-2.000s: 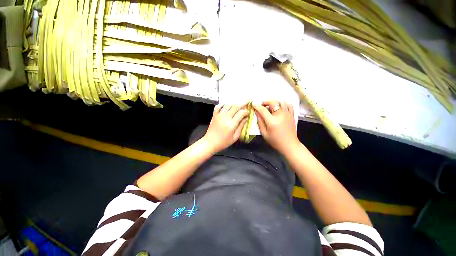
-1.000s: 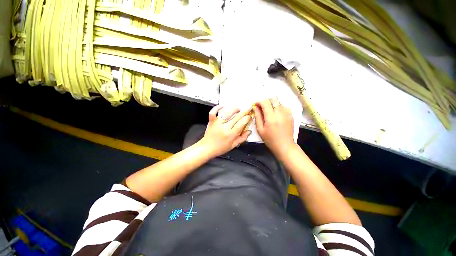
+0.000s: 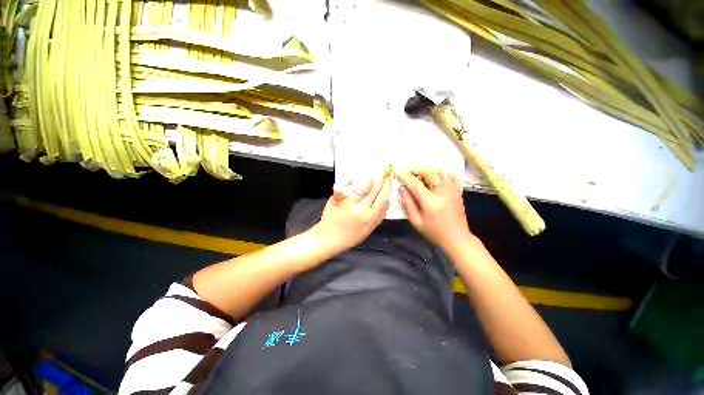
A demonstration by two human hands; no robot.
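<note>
A strap strip (image 3: 389,173) shows only as a small yellow end between my fingertips, over the near part of the white pounding board (image 3: 370,139). My left hand (image 3: 357,212) holds it from the left with bent fingers. My right hand (image 3: 434,202) is just to its right, thumb and fingertips close to the strip end; whether they grip it is hard to tell. The rest of the strip is hidden by my left hand. The hammer (image 3: 490,171) lies on the board with its dark head up and its pale handle slanting past the table edge.
Stacked yellow strips (image 3: 77,85) lie at the left, their ends hanging over the table edge. A loose strip bundle (image 3: 571,62) lies slantwise at the back right. The white table (image 3: 617,166) has its front edge before my dark apron.
My fingertips have shifted on the strip; its length seen hanging between my hands two seconds ago is now mostly hidden. My right hand has turned slightly and sits a little lower.
</note>
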